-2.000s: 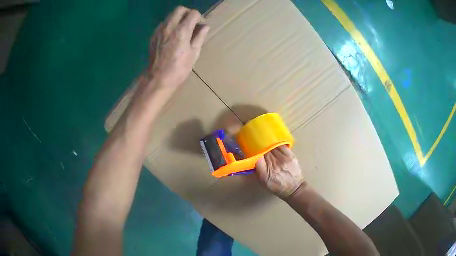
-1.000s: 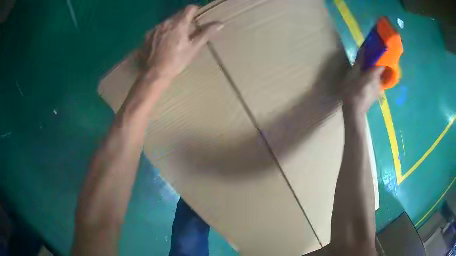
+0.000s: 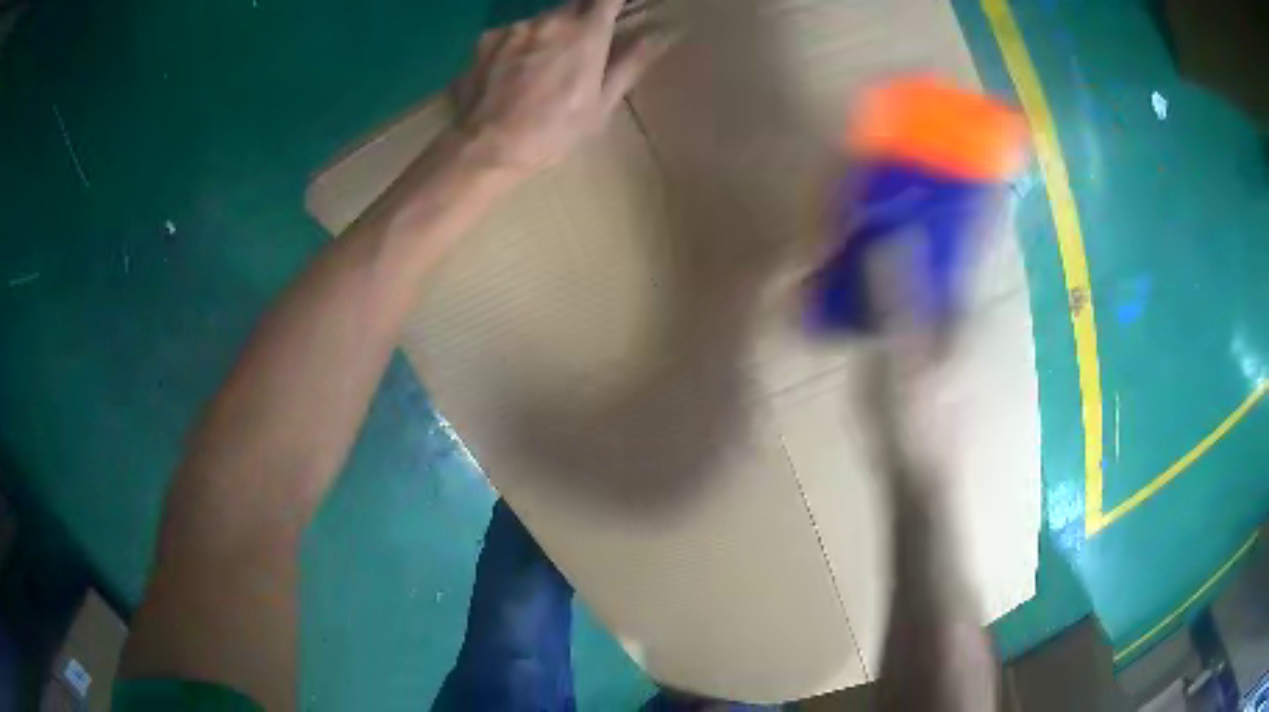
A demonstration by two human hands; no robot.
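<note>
A large brown carton (image 3: 571,306) with its flaps folded flat fills the middle, with a thin seam running between the flaps. My left hand (image 3: 550,84) rests at the carton's far left edge near the seam, its fingertips partly out of sight at the top. My right hand (image 3: 912,299), badly blurred, holds the orange and blue-purple tape gun (image 3: 919,195) above the right part of the carton. A broad blurred shadow crosses the carton top. Whether tape lies on the seam cannot be told.
The glossy green floor (image 3: 139,348) surrounds the carton, with a yellow line (image 3: 1074,278) on the right. My leg in blue trousers (image 3: 515,612) is at the carton's near edge. Brown cardboard (image 3: 1065,682) shows at the lower right, and a labelled box (image 3: 86,654) at the lower left.
The tape gun went from the carton's middle out to the right, and is now back over the carton's right part. My left hand has shifted slightly right in view along the far edge.
</note>
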